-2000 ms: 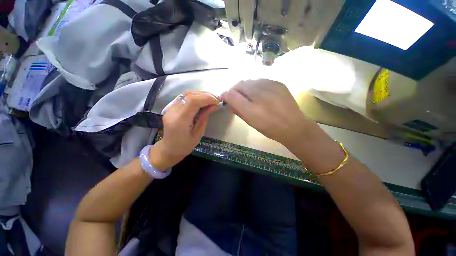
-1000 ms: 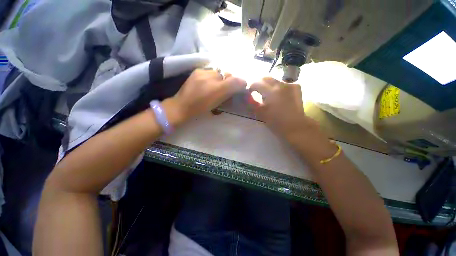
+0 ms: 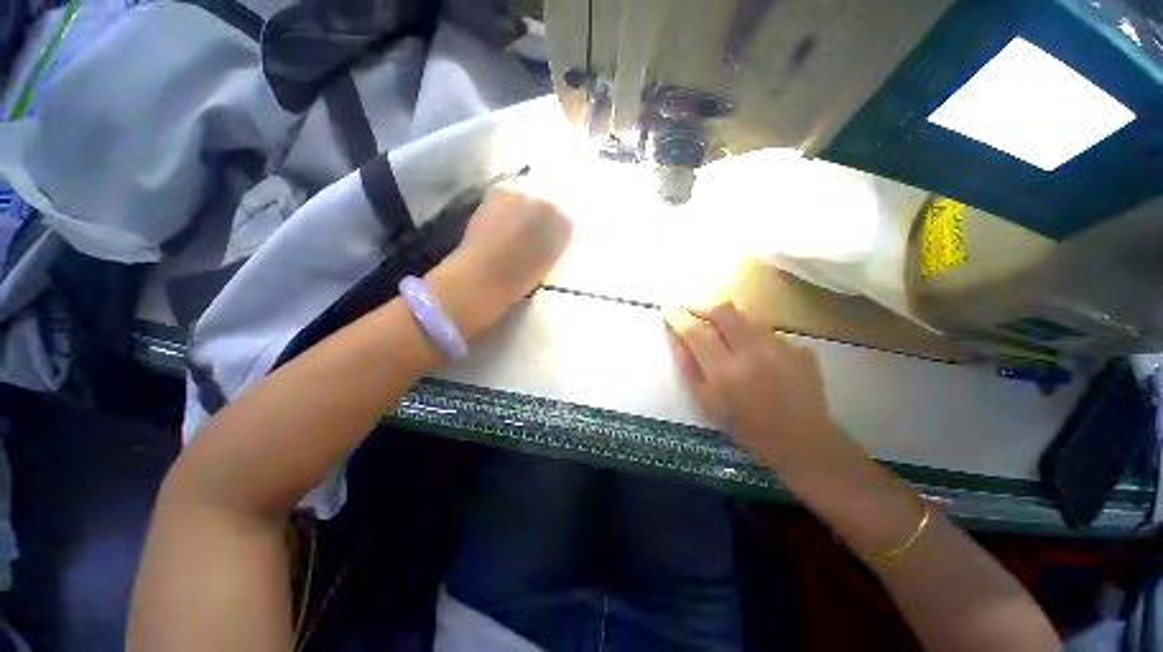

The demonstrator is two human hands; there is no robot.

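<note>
A light grey garment (image 3: 287,280) with dark strips lies left of the needle area, its far end lost in the lamp glare. My left hand (image 3: 520,236) is closed on the garment's edge just left of and below the needle; its fingertips are washed out by glare. My right hand (image 3: 740,369) rests on the pale table right of the needle, away from the cloth, fingers slightly bent and apart, with nothing seen in it. The sewing machine head (image 3: 714,64) stands above, its presser foot area (image 3: 619,147) very bright.
A white rounded piece (image 3: 810,210) lies right of the needle. A black phone-like slab (image 3: 1093,446) and a small blue item (image 3: 1039,375) are at the table's right. The marked green table edge (image 3: 574,427) runs in front. More grey cloth (image 3: 140,127) is heaped at the left.
My hands were together at the cloth's end and are now apart. My right hand has moved down toward the table's front edge. The garment has shifted toward the needle since the earliest frame.
</note>
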